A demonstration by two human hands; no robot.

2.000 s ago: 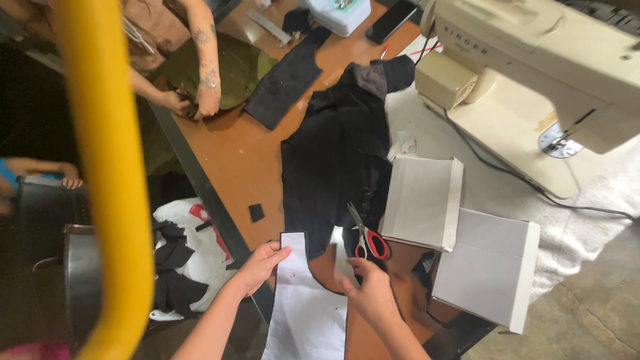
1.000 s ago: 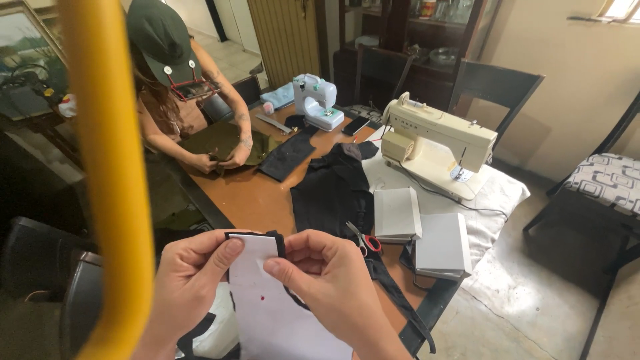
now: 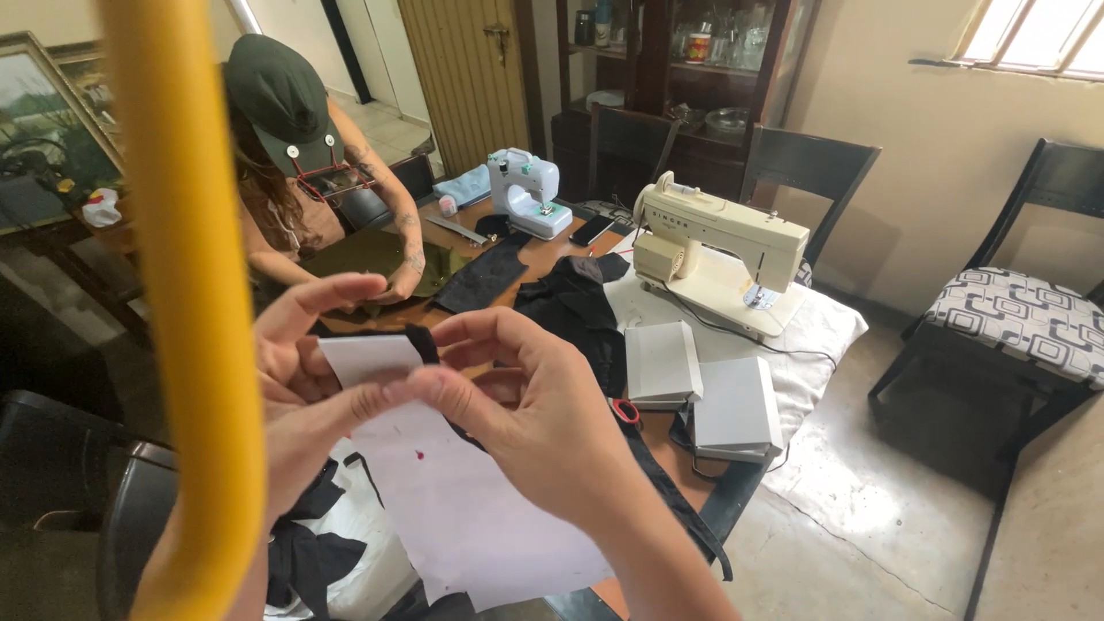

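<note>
A white paper pattern piece (image 3: 483, 509) hangs in front of me with black fabric (image 3: 421, 343) behind it, showing along its top edge. A small red pinhead sits in the paper. My left hand (image 3: 319, 379) touches the piece at its upper left, its thumb lying across the front and its fingers raised. My right hand (image 3: 526, 414) grips the upper right edge between thumb and fingers, and the two thumbs meet over the paper. Beyond my right hand, the red handle of scissors (image 3: 624, 411) shows on the table; their blades are hidden.
Two white boxes (image 3: 662, 362) lie beside a Singer sewing machine (image 3: 720, 250) on white cloth. A small sewing machine (image 3: 528, 191), a phone (image 3: 592, 229) and black fabric are further back. Across the table a person (image 3: 345, 172) handles olive fabric. A yellow bar (image 3: 190, 302) crosses the left side.
Two seconds ago the paper lay low over the table; my hands have since lifted its top end. My left hand's fingers have spread since the last frame. The view has tilted up.
</note>
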